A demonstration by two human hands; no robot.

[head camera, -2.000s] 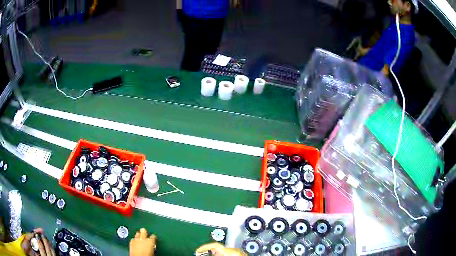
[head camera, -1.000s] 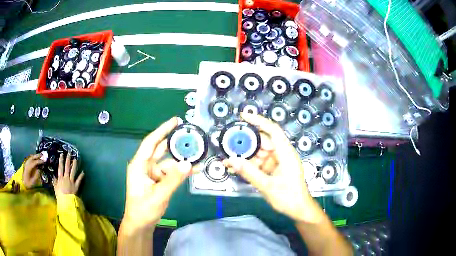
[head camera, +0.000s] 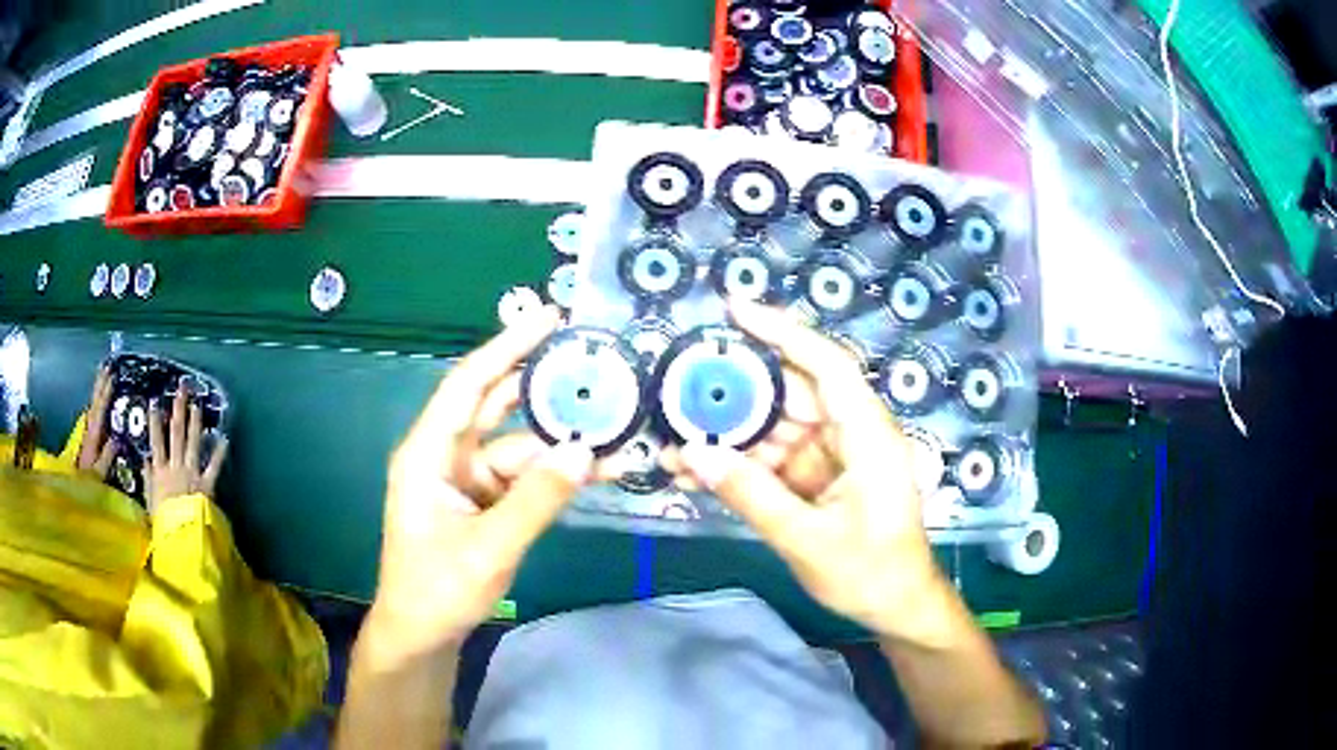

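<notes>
My left hand (head camera: 477,454) is shut on a round disc unit (head camera: 557,399) with a black rim, silver-white ring and pale blue centre. My right hand (head camera: 829,462) is shut on a second disc unit (head camera: 741,378) with a deeper blue centre. The two discs are side by side, faces up towards me, their rims touching or nearly so. Both are held above the left part of a clear plastic blister tray (head camera: 616,154). The tray holds rows of black-rimmed discs. My hands hide some of its lower pockets.
Red bins of mixed discs stand at the left (head camera: 271,217) and top centre (head camera: 909,117). A white bottle (head camera: 356,100) is beside the left bin. Loose pale discs (head camera: 327,289) lie on the green surface. A yellow-sleeved person (head camera: 176,586) works at a clear tub, left. A white roll (head camera: 1034,542) lies lower right.
Two seconds ago my hands were low at the frame's edge. They then came up, each holding a disc. Since one second ago the discs have moved slightly closer together, and the view has shifted.
</notes>
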